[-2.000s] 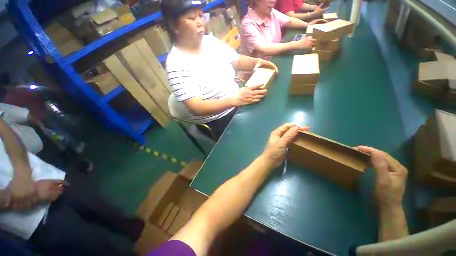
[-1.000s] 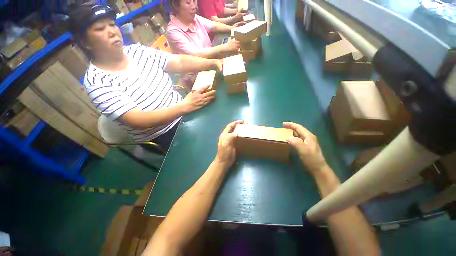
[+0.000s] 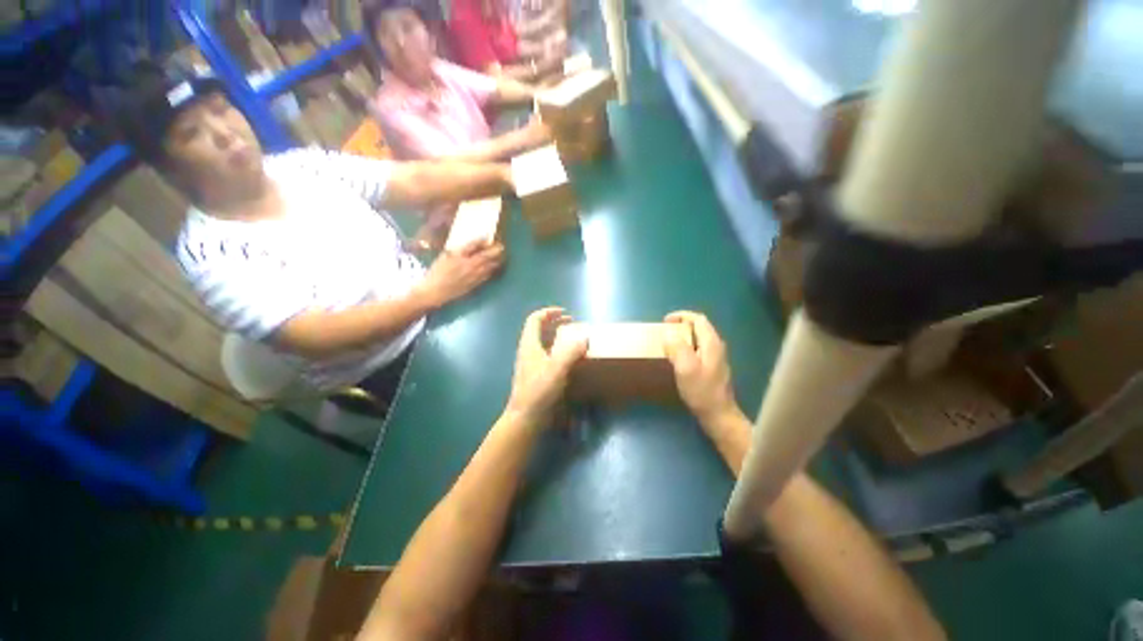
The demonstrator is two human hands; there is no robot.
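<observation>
A closed brown mailer box [image 3: 624, 376] is held level just above or on the green-topped workbench [image 3: 483, 463]; which of the two I cannot tell. Its pale top faces up. My left hand [image 3: 544, 363] grips its left end, with the thumb on the top edge. My right hand [image 3: 699, 366] grips its right end in the same way. The undersides of the box and the fingers behind it are hidden.
A cream pipe [image 3: 802, 413] with a black joint [image 3: 865, 286] rises close on the right, beside my right forearm. A seated person [image 3: 301, 238] at the left touches boxes [image 3: 544, 188]. More stacked boxes [image 3: 577, 113] stand farther up the bench. Open cartons [image 3: 934, 407] lie at the right.
The box was open two seconds ago and is closed now. The view has swung right, bringing the cream pipe close. Both hands still hold the box ends.
</observation>
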